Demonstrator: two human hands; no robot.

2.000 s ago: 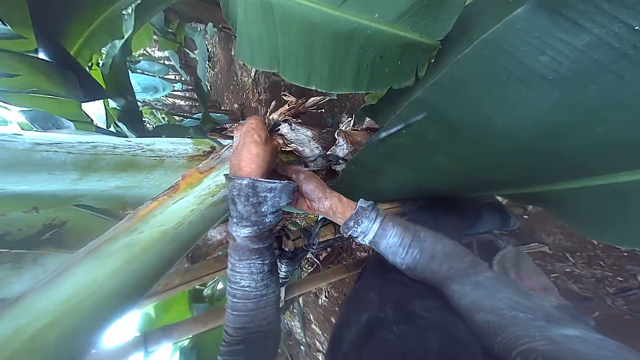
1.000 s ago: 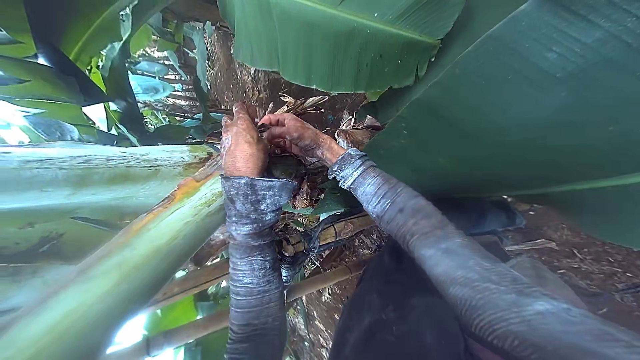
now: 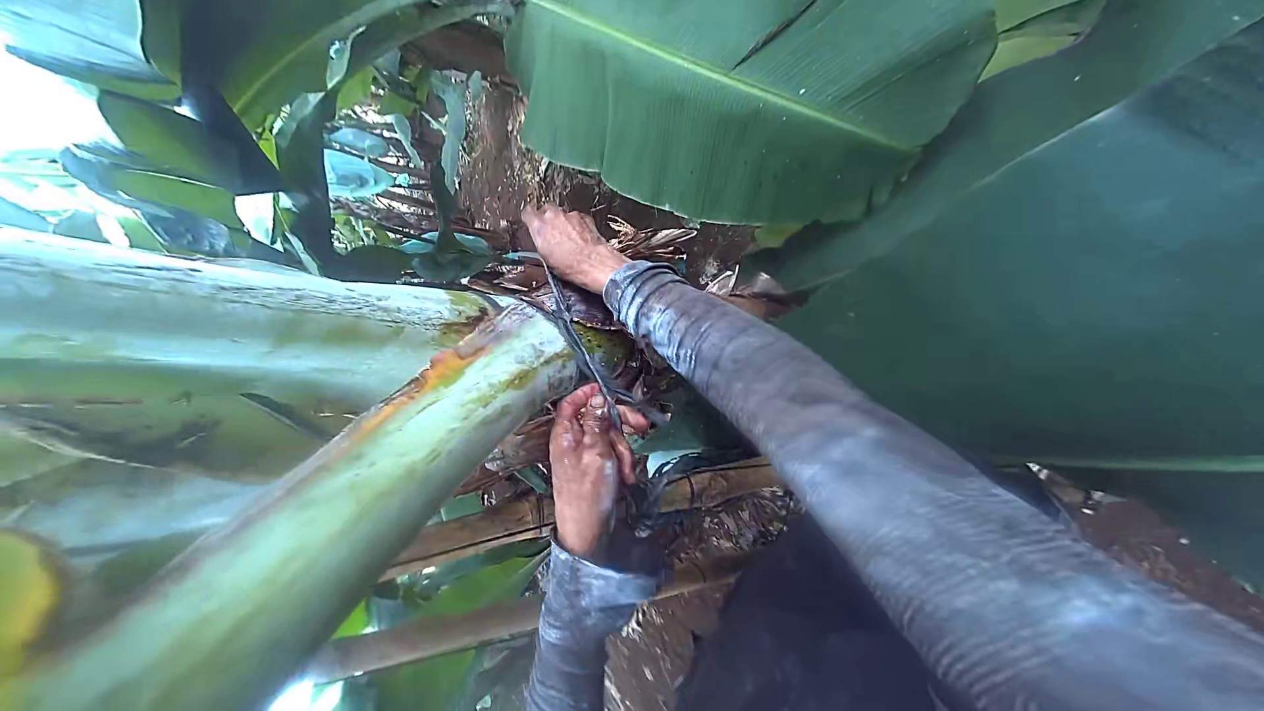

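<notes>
A dark, thin strip of twine or plastic runs over the joint where a pale green banana leaf stalk meets the thick banana stem. My left hand, low in the middle, grips the strip's lower end between thumb and fingers. Above the joint is my right hand, its fingers curled at the strip's upper end; its fingertips are blurred, and whether they pinch the strip cannot be told. Both forearms wear grey, dirty sleeves.
Broad green banana leaves hang at the top, and another large one fills the right side. Bamboo-like poles cross below my left hand. Dry leaf scraps and brown soil lie beneath.
My hands were close together beyond the joint; now they are apart, the left lower and the right higher. The dark strip now shows stretched between them.
</notes>
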